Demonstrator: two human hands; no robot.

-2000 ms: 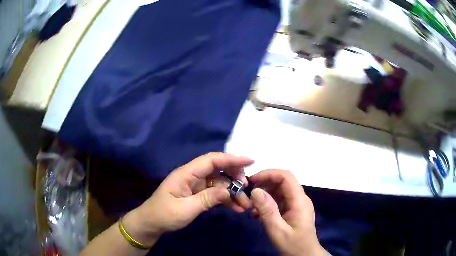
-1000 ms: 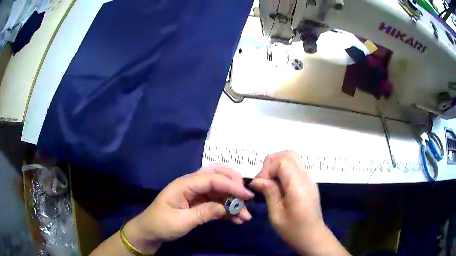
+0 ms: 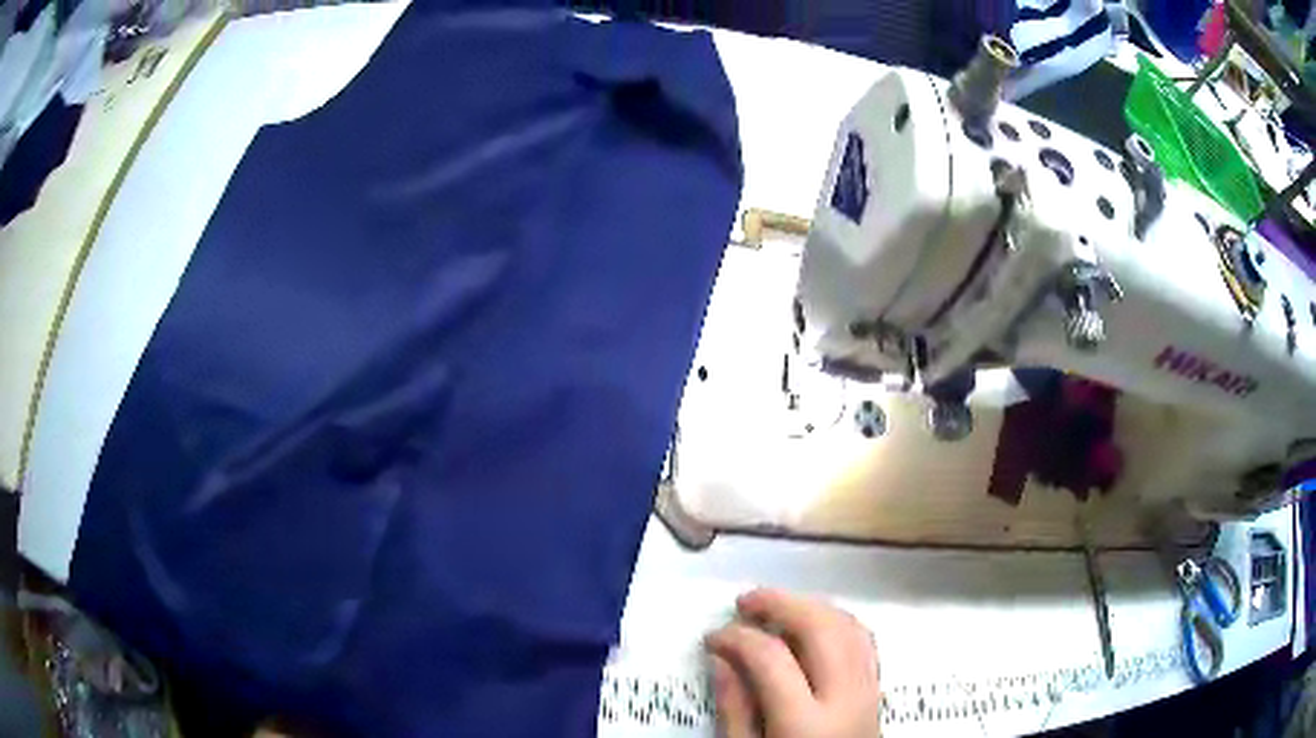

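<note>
A navy blue garment panel (image 3: 433, 375) lies flat over the left of the white table, with a few creases and a curved cut-out at its upper left. My right hand (image 3: 801, 670) is at the table's front edge, right of the panel, its fingers bent down and its lower part cut off by the picture's edge. Nothing shows in it, but its palm is hidden. My left hand is out of the picture; a small skin-coloured patch at the bottom left may be my left arm. The small metal part is not visible.
The white HIKARI sewing machine (image 3: 1039, 274) stands right of the panel, dark red and black scraps (image 3: 1061, 440) under its arm. A thin dark rod (image 3: 1100, 591) and blue-handled scissors (image 3: 1202, 620) lie at the right. A green basket (image 3: 1191, 137) stands behind.
My hands have parted: the left has gone out of the picture, and the right is lower. The small round metal part has gone from sight. The view has tilted up, showing more of the machine.
</note>
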